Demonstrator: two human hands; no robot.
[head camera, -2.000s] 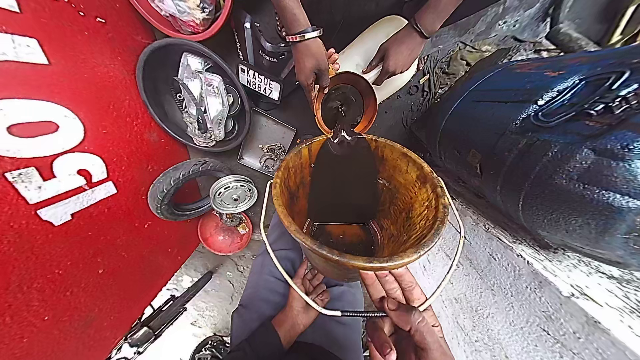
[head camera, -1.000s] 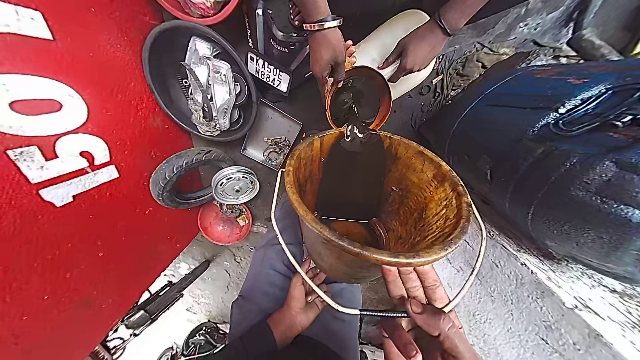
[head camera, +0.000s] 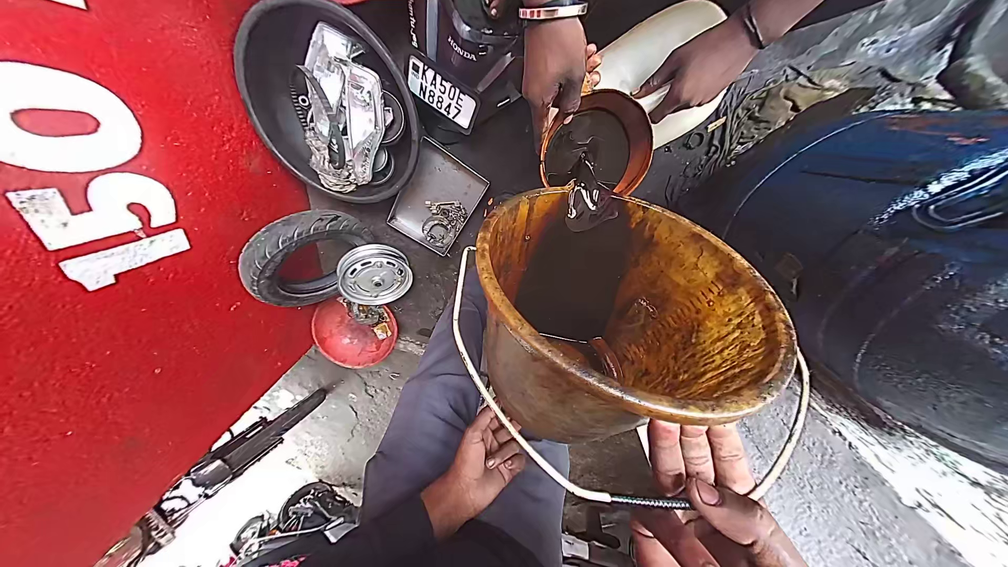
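Observation:
A yellow-brown stained bucket (head camera: 575, 394) is tilted toward a co-worker's orange container (head camera: 642, 150), whose dark oily liquid runs over the bucket's rim. The co-worker's two hands hold that container at the top. My right hand (head camera: 709, 496) is under the near right side of the bucket, fingertips against it below the rim, thumb beside the sleeve of the wire handle (head camera: 650, 502). Low on the left side, my left hand (head camera: 480, 465) is close to the bucket with fingers curled; whether it bears the bucket is partly hidden. Dark liquid and a dark object show inside the bucket.
At upper left, a black basin (head camera: 264, 102) holds headlamp parts, with a metal tray (head camera: 409, 193) of small parts beside it. A tyre (head camera: 264, 260), a wheel rim (head camera: 375, 274) and a red bowl (head camera: 346, 335) lie lower. A blue drum (head camera: 866, 260) lies right; a scooter stands behind.
The co-worker's container stays over the bucket's far rim, with dark liquid still pouring. My hands keep about the same places at the bucket. The view has shifted somewhat.

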